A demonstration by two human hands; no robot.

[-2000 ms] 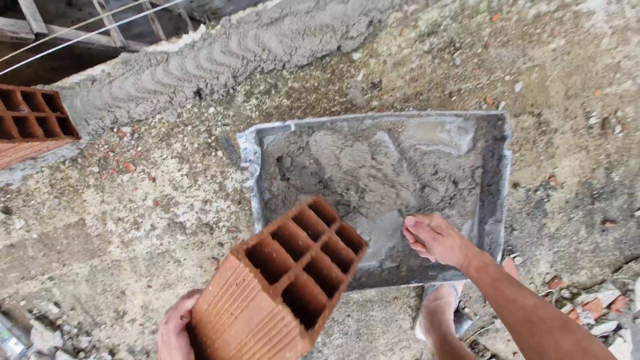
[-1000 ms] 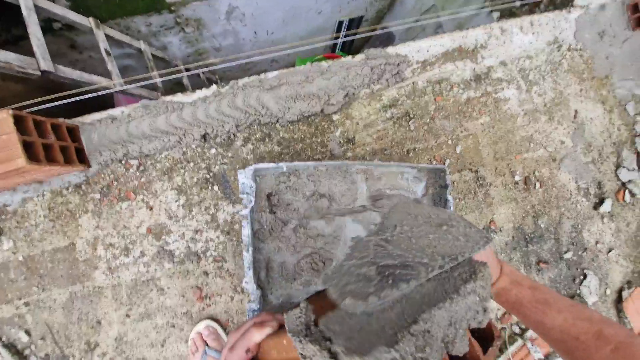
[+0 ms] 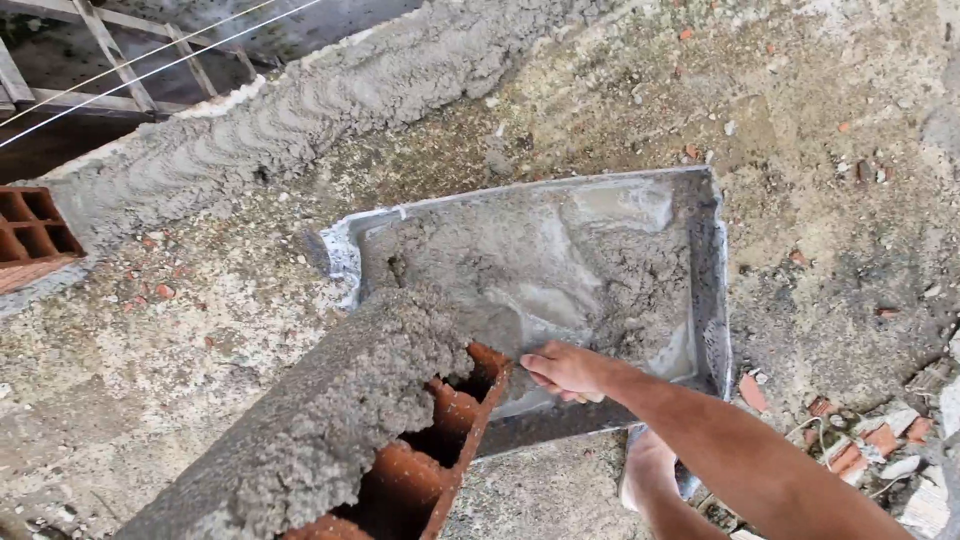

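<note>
A hollow red clay brick (image 3: 409, 480) is held up in the lower foreground, tilted, with wet mortar (image 3: 360, 390) thick along its upper side and some of its cells showing. The hand that bears it is out of frame; my left hand is not in view. My right hand (image 3: 562, 371) is closed in a fist over the mortar tray (image 3: 720, 300), close beside the brick's corner. It grips a trowel, whose handle is hidden in the fist and whose mortar-coated blade blends into the mortar. Grey mortar lies spread and heaped in the tray.
A mortar bed (image 3: 300, 120) with ridges runs along the wall edge, beyond which are wooden slats (image 3: 112, 52) and taut strings (image 3: 161, 71). Another hollow brick (image 3: 37, 232) sits at the left end. Broken brick pieces (image 3: 847, 457) lie at lower right, near a foot (image 3: 651, 465).
The held brick, bare one view back at two seconds, now carries mortar on one side. The trowel, over the brick a second ago, has moved back to the tray with my right hand.
</note>
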